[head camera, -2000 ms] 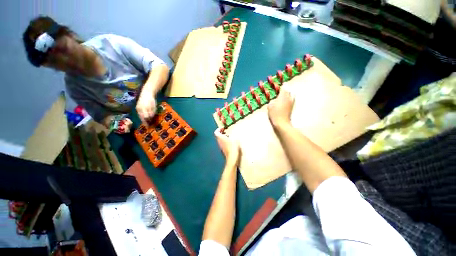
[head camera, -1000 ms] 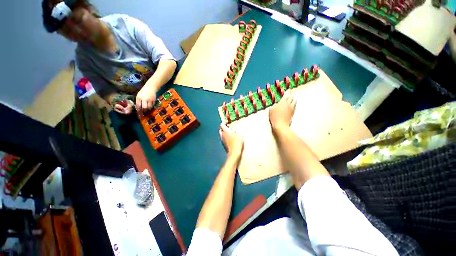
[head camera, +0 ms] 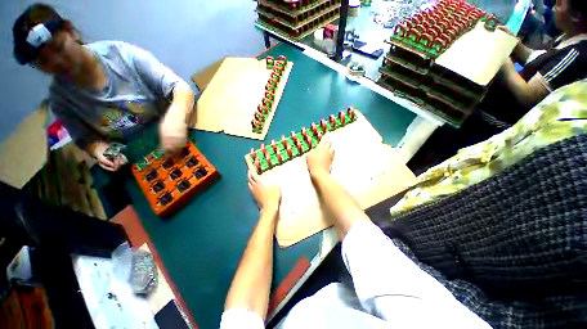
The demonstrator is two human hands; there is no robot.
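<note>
A tan cardboard sheet (head camera: 360, 180) lies on the green-matted bench. Close double rows of green circuit boards (head camera: 277, 154) with upright red parts stand along its far edge. My left hand (head camera: 264, 191) is at the sheet's left edge, fingertips by the rows' left end. My right hand (head camera: 320, 157) rests over the sheet, fingertips against the near side of the rows at about the middle. Both hands are bare. The fingertips are too small and partly hidden to tell whether either hand grips anything.
A co-worker (head camera: 112, 96) across works at an orange-brown fixture (head camera: 168, 204). Another cardboard sheet (head camera: 225, 96) with boards lies at the back. Stacked board layers (head camera: 428, 83) stand on the neighbouring bench, with a person (head camera: 547, 71) behind. A clear container (head camera: 138, 270) is at lower left.
The view has swung right, showing more of the neighbouring bench and a person there. My hands stay at nearly the same places on the sheet. The co-worker's hand moves over the fixture.
</note>
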